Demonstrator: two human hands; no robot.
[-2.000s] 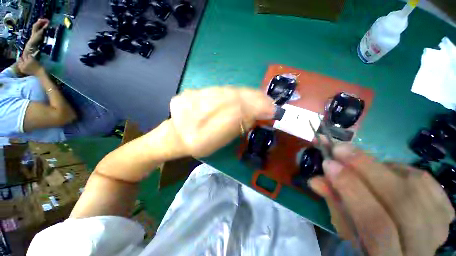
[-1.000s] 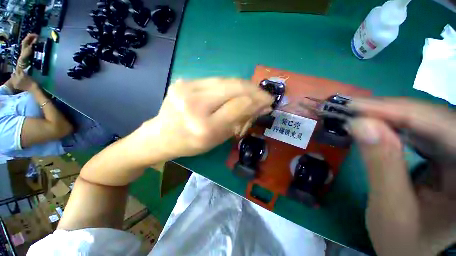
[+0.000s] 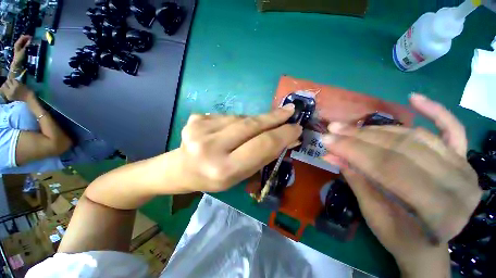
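The reddish-brown fixture (image 3: 304, 202) lies on the green mat with four glossy black shells. My left hand (image 3: 234, 149) has a fingertip on the upper-left shell (image 3: 308, 103) and holds a thin rod (image 3: 276, 165) whose brass-coloured end points down over the lower-left shell (image 3: 284, 175). My right hand (image 3: 391, 179) holds the slim tweezers (image 3: 394, 202), their blurred tips beside the upper-left shell. It partly covers the upper-right shell (image 3: 380, 118), the lower-right shell (image 3: 340, 202) and the white label (image 3: 314, 152). Any small part at the tips is too small to tell.
A glue bottle (image 3: 427, 40) and white tissue (image 3: 482, 81) are at the back right. Black shells (image 3: 476, 228) are piled at the right edge. More shells (image 3: 117, 40) lie on the grey mat (image 3: 144, 89). A cardboard box (image 3: 312, 5) is at the back. Another person's arm (image 3: 41, 117) is at left.
My right hand has moved left from the upper-right shell, bringing the tweezers to the upper-left shell. My left fingertip now rests on that shell, and the rod's brass-coloured end has come into view.
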